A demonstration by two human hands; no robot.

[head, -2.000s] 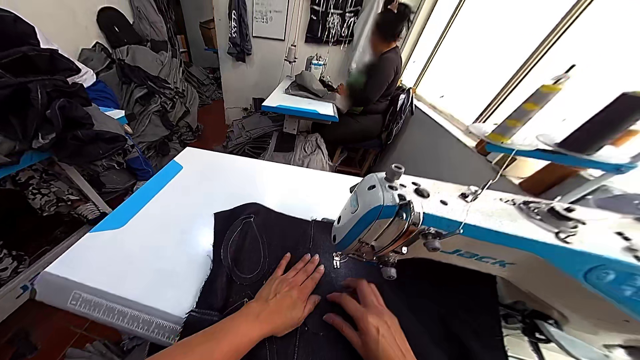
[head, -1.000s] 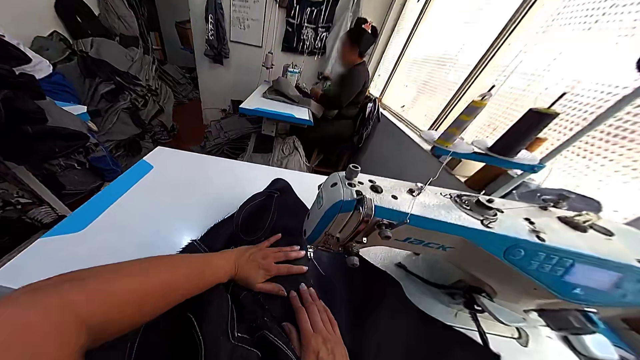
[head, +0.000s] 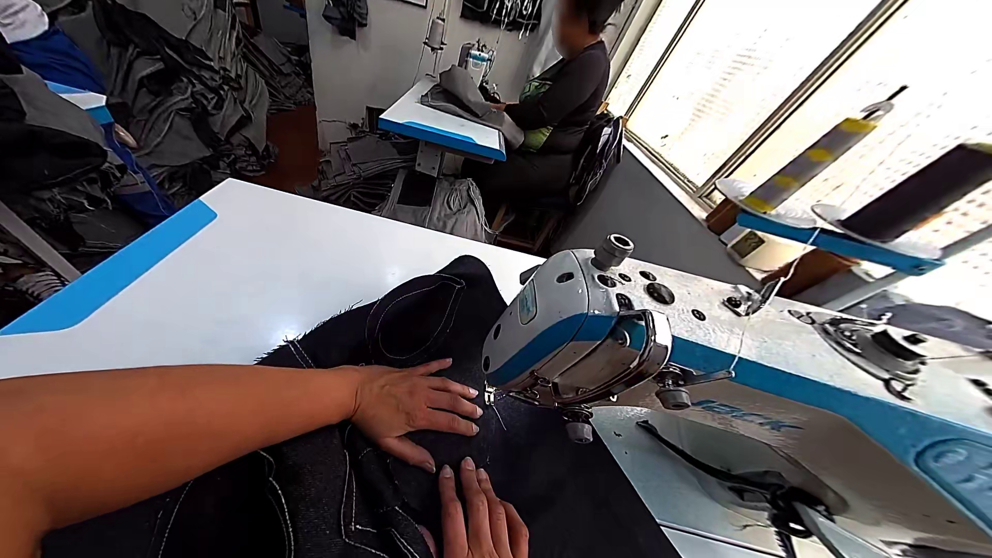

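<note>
Dark denim fabric [head: 558,480] with pale topstitching lies across the white sewing table [head: 256,256] and passes below the head of a Jack sewing machine [head: 573,325]. My left hand [head: 411,407] rests flat on the cloth, fingers spread, its fingertips just left of the presser foot [head: 490,395]. Nearer to me, my right hand [head: 480,515] presses on the fabric with its fingers close together; its lower part is cut off by the frame edge. A loose thread end shows beside the foot. Neither hand grips the cloth.
Thread cones [head: 814,164] stand on a rack at the right, by the window. Beyond the table a person [head: 570,101] sits at another sewing table [head: 442,128] with grey cloth. Heaps of dark and grey garments [head: 178,85] fill the left. A black cable bundle [head: 775,492] lies under the machine arm.
The left forearm now reaches in more from the left side. Both hands remain on the denim, whose cloth has turned and shifted under the machine head. The view has shifted.
</note>
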